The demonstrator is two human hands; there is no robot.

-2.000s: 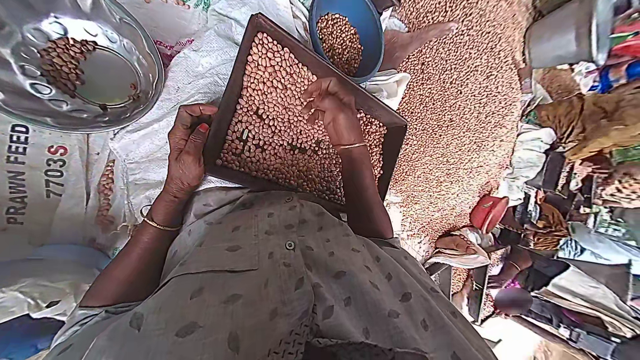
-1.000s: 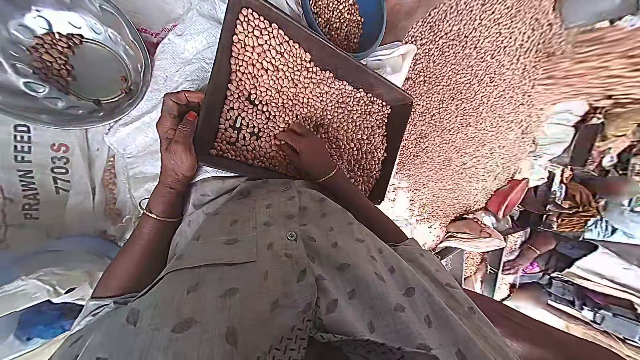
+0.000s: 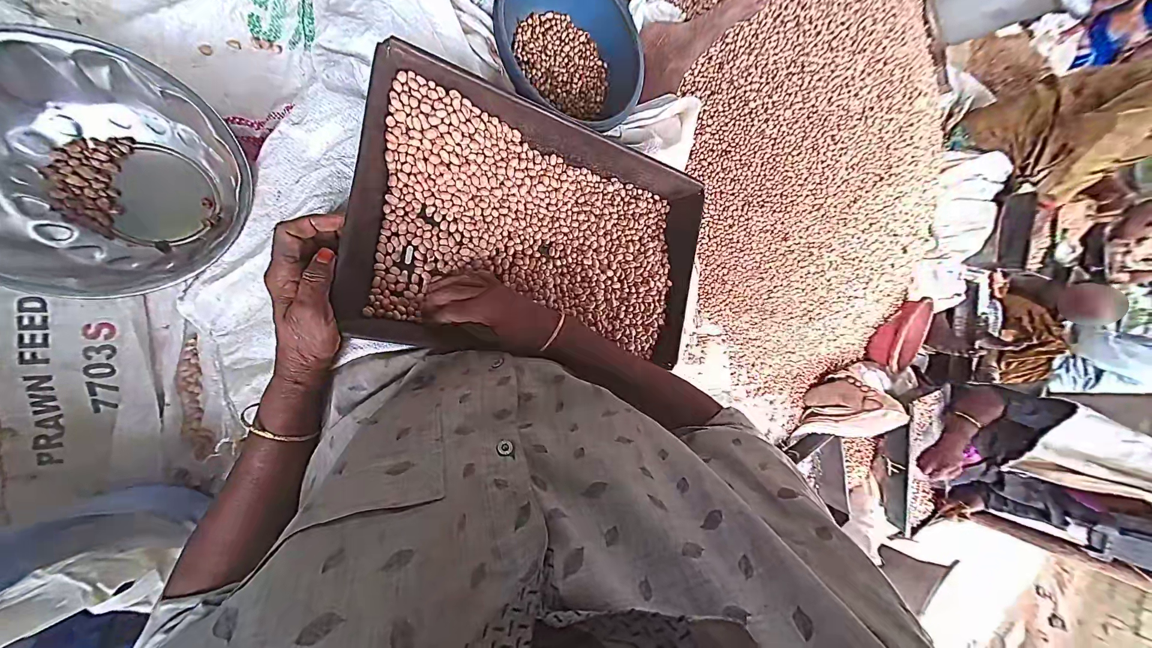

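Note:
A dark rectangular tray [image 3: 360, 189] lies tilted across my lap, spread with shelled peanuts [image 3: 522, 198]. Its left rim is gripped by my left hand [image 3: 304, 288], the thumb on the near side of the edge. My right hand [image 3: 481, 308] is down on the peanuts by the tray's lower edge, fingers curled; whether it holds any nuts is hidden. Small dark gaps and a pale bit show among the nuts above it.
Left is a shiny metal basin [image 3: 229, 162] with darker nuts. A blue bowl [image 3: 630, 54] of nuts stands beyond the tray. A large peanut heap [image 3: 810, 180] spreads to the right. White woven sacks [image 3: 297, 135] lie around. Another person's hand [image 3: 945, 450] is near trays at right.
My right hand was raised over the tray's middle two seconds ago, then came down onto the nuts; it is now nearer the tray's lower left. My left hand stays on the rim.

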